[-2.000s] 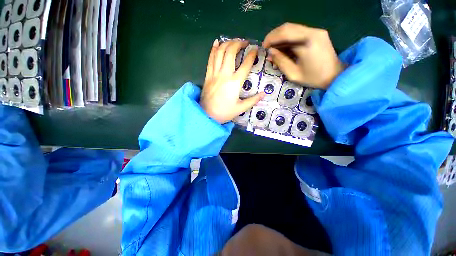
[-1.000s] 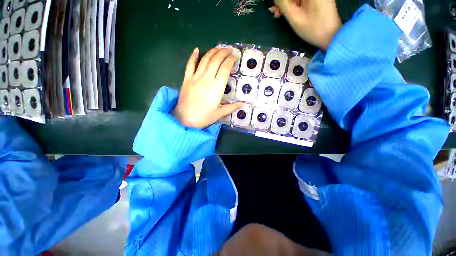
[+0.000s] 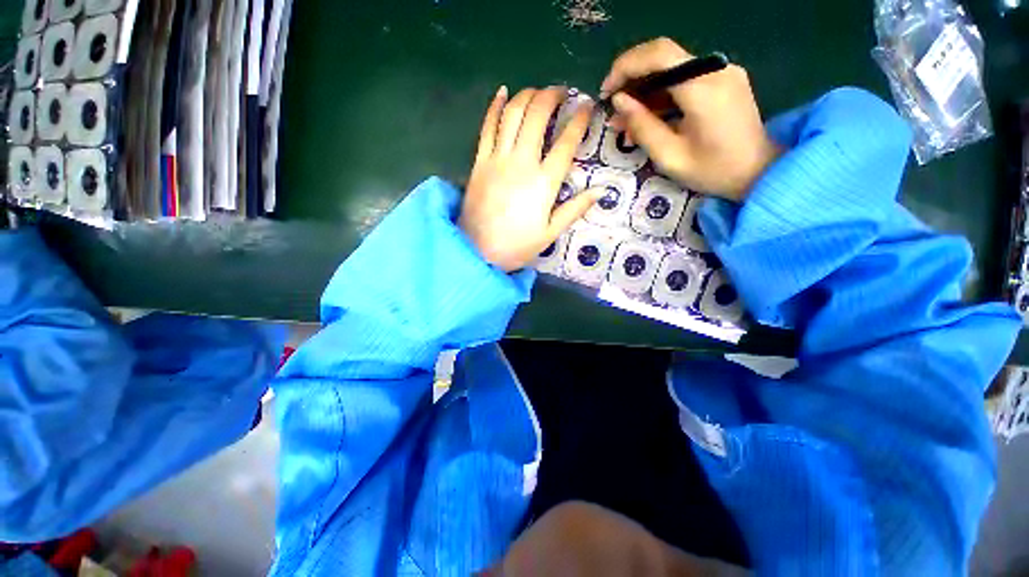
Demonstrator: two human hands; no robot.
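The panel of units (image 3: 634, 266) lies flat and tilted near the bench's front edge, with pale rounded squares and dark round centres. My left hand (image 3: 521, 186) lies spread on the panel's left part, its fingertips at the upper edge. My right hand (image 3: 705, 130) grips the black tweezers (image 3: 691, 70) over the panel's upper edge, the tip close to my left fingertips. The hands hide several units. The loose heap of small copper pins (image 3: 586, 12) lies beyond the panel at the top of the picture.
A thick panel stack (image 3: 203, 113) leans at the left, with units (image 3: 88, 114) on top. A crinkled clear plastic bag (image 3: 932, 85) lies at the upper right. Another dark-edged panel (image 3: 1022, 254) is at the right rim. Another person's blue sleeve (image 3: 135, 406) is at the lower left.
My right hand has come back from near the pin heap to the panel's upper edge. My left hand has shifted right and up on the panel, which is tilted more.
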